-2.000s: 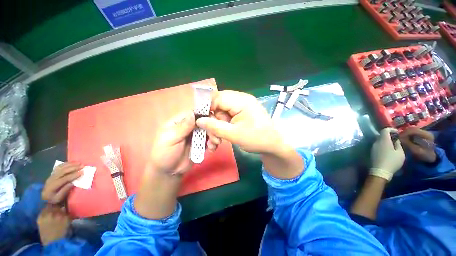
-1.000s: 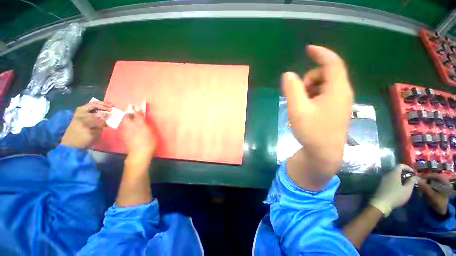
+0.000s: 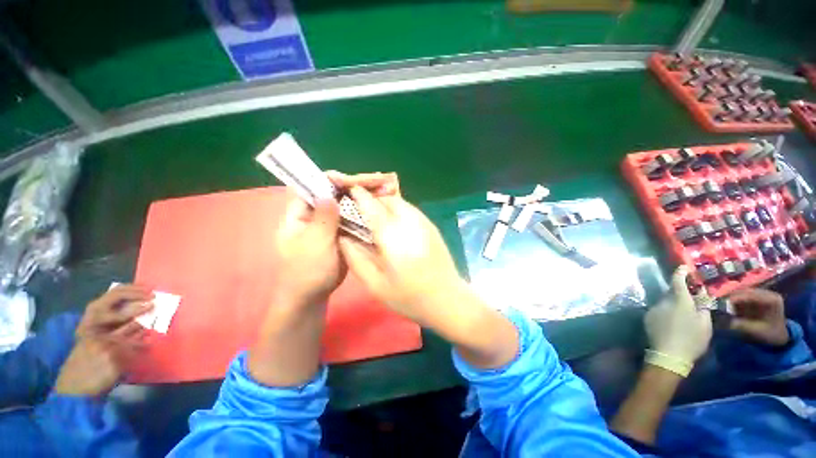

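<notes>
A white perforated watch strap [image 3: 300, 170] is held in both my bare hands above the red mat [image 3: 201, 268]. Its pale end points up and to the left, and its dotted part with a dark edge shows between my fingers. My left hand [image 3: 309, 246] is closed around the strap's middle from the left. My right hand [image 3: 394, 241] grips the lower right part, its thumb and fingers meeting my left hand's fingers. My fingers hide part of the strap, and I cannot tell whether a keeper is on it.
Loose white and dark straps [image 3: 546, 228] lie on a clear plastic sheet [image 3: 590, 286] at right. Red parts trays [image 3: 658, 192] stand further right. A neighbour's gloved hand [image 3: 677, 326] is below them. A left neighbour's hands [image 3: 103, 335] hold a white piece [image 3: 161, 311]. Crumpled clear bags [image 3: 40, 210] lie far left.
One second ago my hands were apart, the left low over the mat and the right raised near the plastic sheet. They are now together on a strap. The camera view has shifted.
</notes>
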